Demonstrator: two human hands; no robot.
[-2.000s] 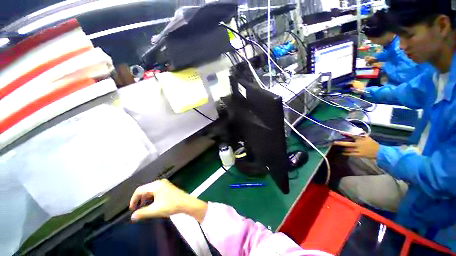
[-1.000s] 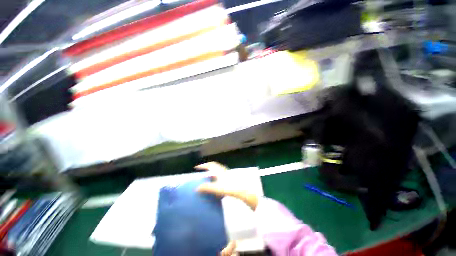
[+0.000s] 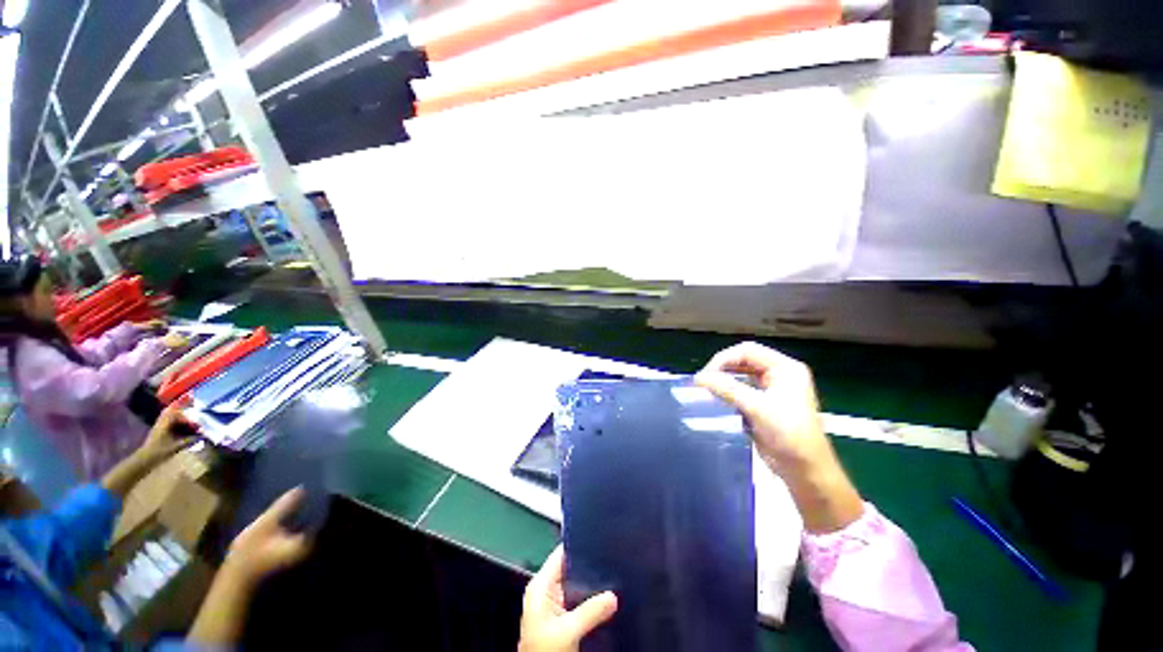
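Note:
A dark tablet point(image 3: 657, 522) is held up in front of me, its long side roughly upright, with glare and wrinkled shiny film at its upper left. My left hand point(image 3: 568, 609) grips its lower left edge, thumb on the face. My right hand point(image 3: 778, 414) holds the top right corner, with a pale glare patch beside the fingers. Behind it a white foam tray point(image 3: 466, 408) lies on the green bench, and a second dark tablet point(image 3: 538, 452) shows partly in it. The bottom of the held tablet is cut off.
A small white bottle point(image 3: 1015, 418) and a blue pen point(image 3: 1008, 545) are at the right. A neighbour's hands point(image 3: 270, 541) hold a blurred tablet at left, by a pile of trays point(image 3: 274, 382) and an open cardboard box point(image 3: 179, 516). Papers point(image 3: 599, 191) hang from the shelf.
The view has swung left from the neighbour in blue and the monitor. The held tablet, blue side showing a second ago, now shows a dark, glossy face. My left hand has come more into view.

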